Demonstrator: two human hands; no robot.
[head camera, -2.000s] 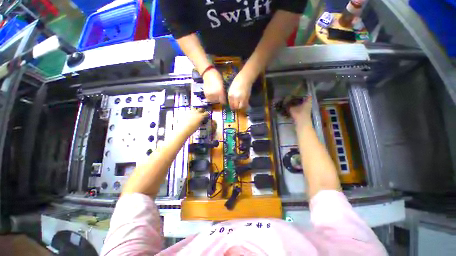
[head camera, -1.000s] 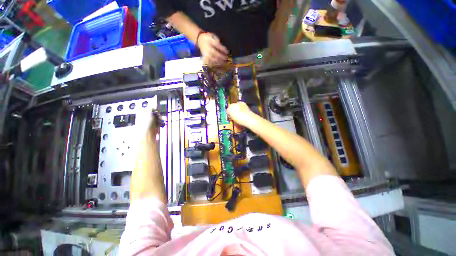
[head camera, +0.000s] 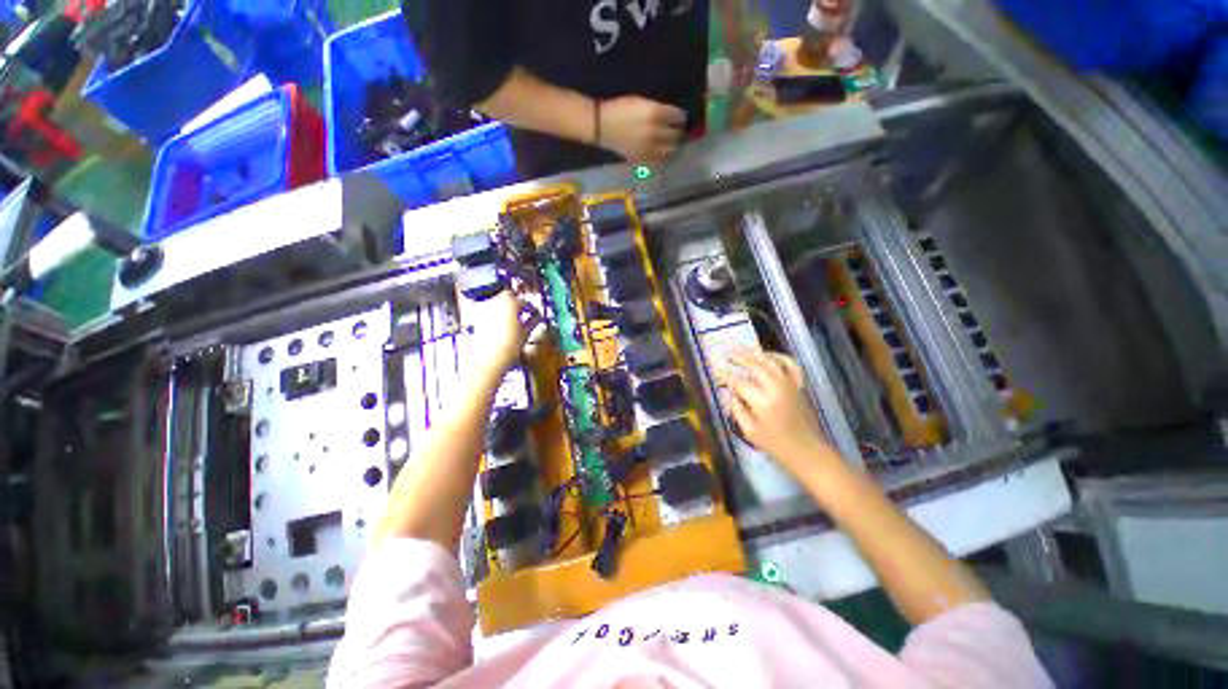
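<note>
The orange test fixture tray (head camera: 613, 576) lies in front of me. Black power adapters (head camera: 684, 485) sit in rows along both sides. Green connector boards (head camera: 581, 397) run down its middle, with black cords (head camera: 555, 240) tangled at the far end. My left hand (head camera: 506, 337) is over the tray's left row, its fingers at a dark piece beside the boards; its grip is unclear. My right hand (head camera: 762, 404) is right of the tray, above the pale conveyor plate, fingers apart, with nothing clearly seen in it.
A perforated plate (head camera: 317, 451) is left of the tray. More orange trays (head camera: 882, 357) lie beyond silver rails (head camera: 801, 337) on the right. A person (head camera: 640, 124) stands across the conveyor. Blue baskets (head camera: 458, 164) are at the back left, one holding black adapters.
My left hand has moved right from the perforated plate to the tray's left row. My right hand has left the boards and moved right. The other person's hand has withdrawn from the tray.
</note>
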